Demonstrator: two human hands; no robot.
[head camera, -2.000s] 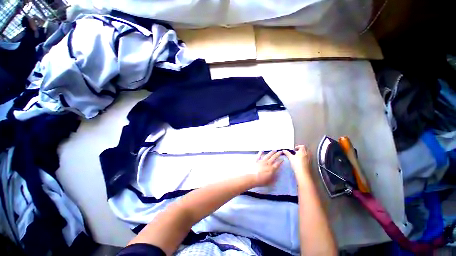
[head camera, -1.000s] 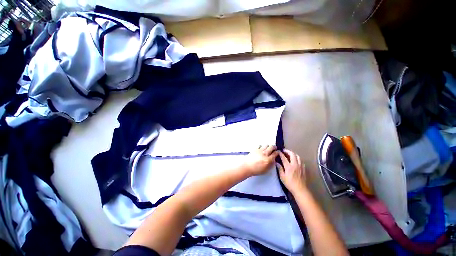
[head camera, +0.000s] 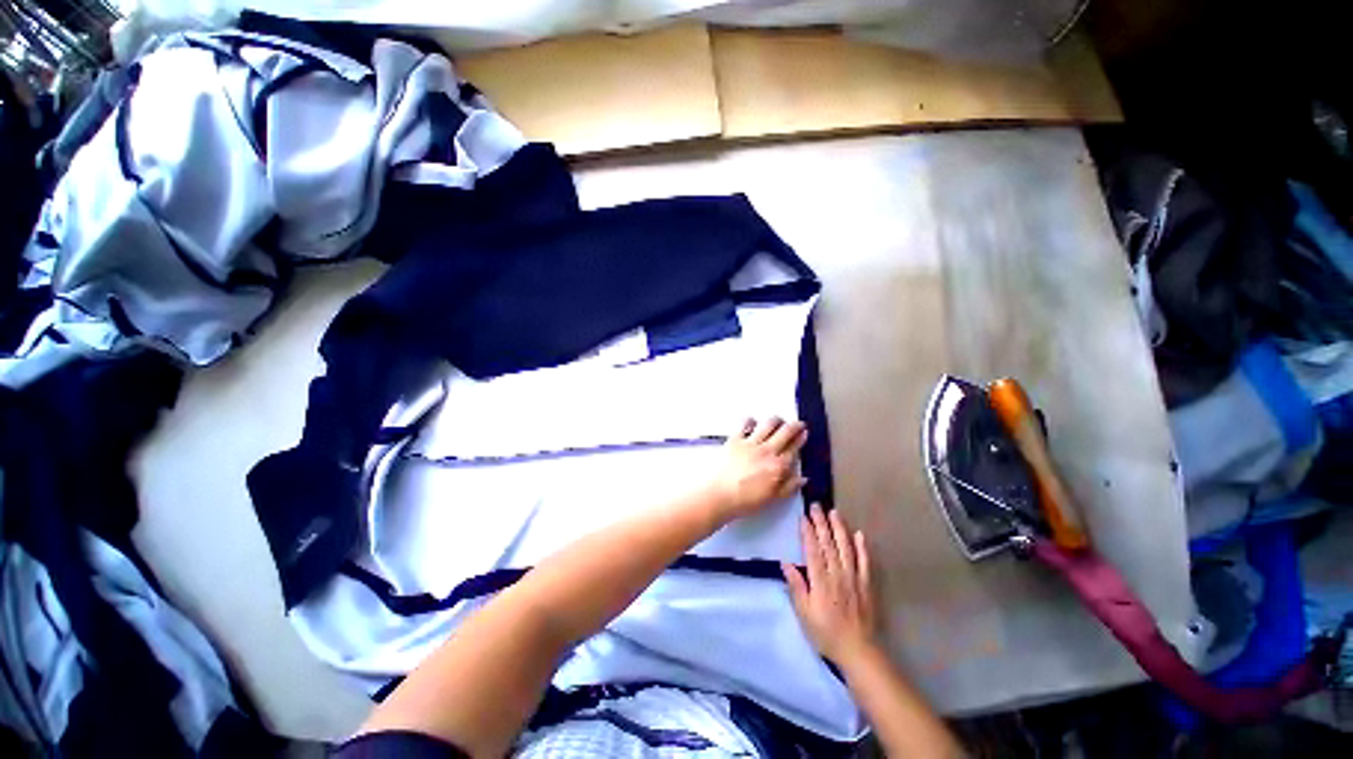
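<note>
A pale grey-white and navy garment (head camera: 594, 497) lies spread on the table, with a dark seam line across its pale cloth. A navy strip (head camera: 813, 400) runs along its right edge. My left hand (head camera: 764, 467) rests on the pale cloth beside that strip, fingers slightly curled. My right hand (head camera: 834, 581) lies flat with fingers extended over the strip, lower down. A small navy pocket piece (head camera: 695, 328) lies near the upper navy part. The iron (head camera: 982, 472) stands to the right, touched by neither hand.
A dark-red hose sleeve (head camera: 1135, 630) trails from the iron to the lower right. Crumpled garment heaps (head camera: 223, 163) lie at the far left and left. Tan board (head camera: 890, 82) edges the table's far side, with white fabric (head camera: 594, 18) behind. Bags and cloth (head camera: 1239, 430) are piled at right.
The navy strip is now folded out along the garment's right edge. My right hand has moved down along that edge and flattened; my left hand has moved slightly left off the edge.
</note>
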